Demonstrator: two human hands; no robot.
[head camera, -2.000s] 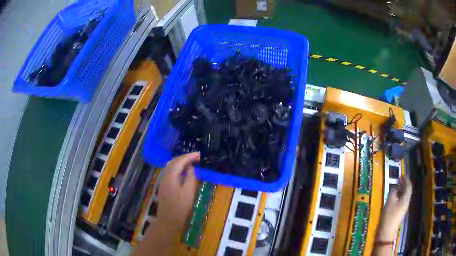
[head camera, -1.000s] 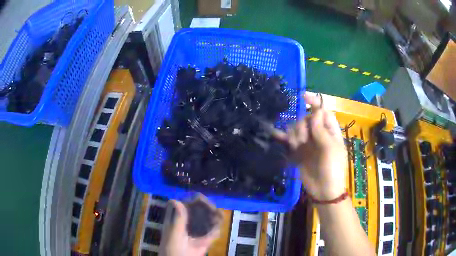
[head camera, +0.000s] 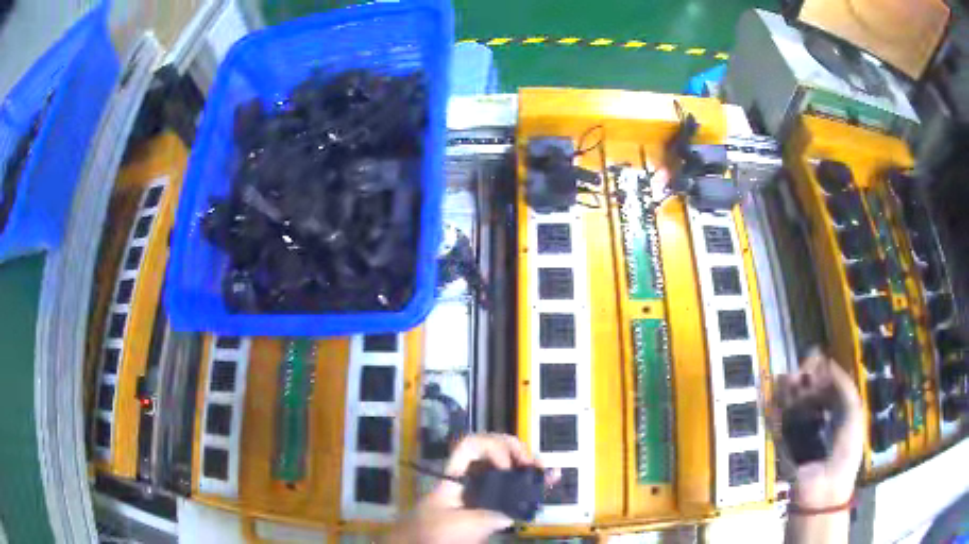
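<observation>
My left hand (head camera: 468, 499) holds a black power adapter (head camera: 508, 491) at the near end of the orange test tray (head camera: 588, 404), over the lowest part of its left socket strip. My right hand (head camera: 823, 425) holds another black adapter (head camera: 808, 434), slightly blurred, right of the tray's right socket strip (head camera: 733, 372). Adapters with leads sit at the tray's far end, on the left (head camera: 553, 175) and right (head camera: 710, 181). Green connection boards (head camera: 652, 398) run down the tray's middle. Most sockets in both strips show uncovered.
A blue basket (head camera: 308, 322) heaped with black adapters rests across the tray to the left. Another blue basket (head camera: 64, 117) is cut off at the upper left. An orange tray with rows of adapters (head camera: 871, 287) lies right. A grey machine (head camera: 808, 80) stands behind it.
The view has shifted right, so the basket shows further left. My right hand has left the basket and is now beyond the tray's right strip with an adapter. My left hand is now near the left strip.
</observation>
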